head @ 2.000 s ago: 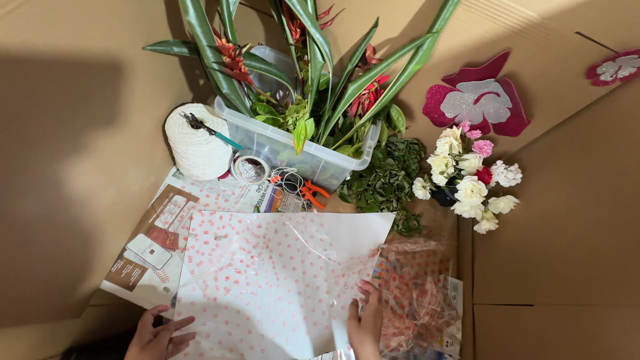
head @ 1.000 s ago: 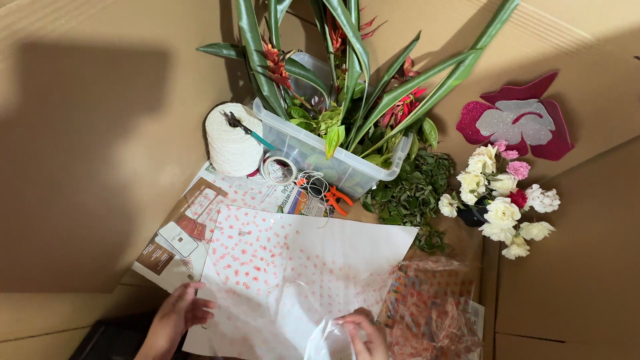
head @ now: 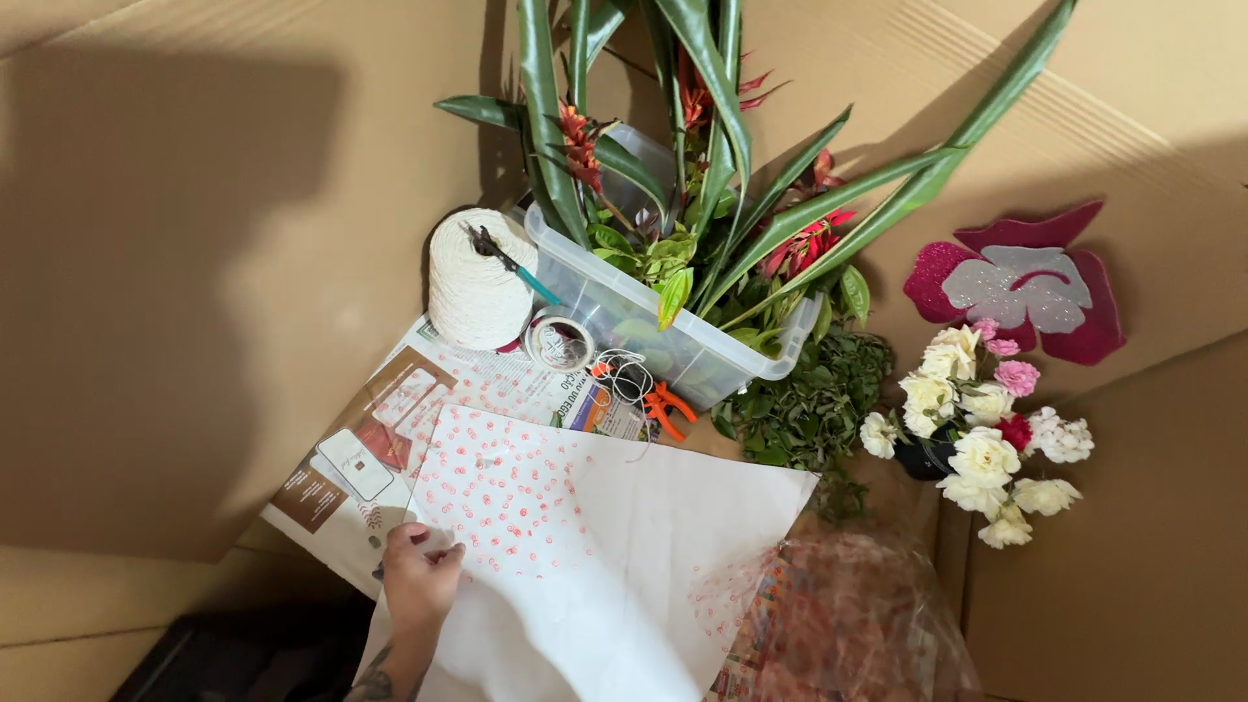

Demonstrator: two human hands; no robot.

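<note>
A large white paper sheet (head: 624, 546) lies on printed newspaper (head: 390, 439). Over its upper left part spreads clear film with small red marks (head: 507, 497). My left hand (head: 421, 575) is at the sheet's left side, thumb and fingertips brought together at the film's edge; whether they pinch it is not clear. My right hand is out of view. More crumpled clear film with reddish marks (head: 848, 614) lies at the lower right. Beyond the sheet are orange-handled cutters (head: 668, 409), thin wire (head: 624, 375) and a roll of tape (head: 559, 341).
A cone of white string (head: 478, 292) with teal-handled pliers (head: 517, 268) on it stands by a clear plastic bin (head: 663, 322) of leafy stems and red flowers. Cut greenery (head: 819, 390), a dark pot of white and pink flowers (head: 926, 453) and a glittery flower cutout (head: 1024, 283) are at the right.
My right hand has left the view. The patterned film no longer covers the sheet's middle and now shows mostly at its upper left. One second ago, my right hand was at the sheet's lower edge.
</note>
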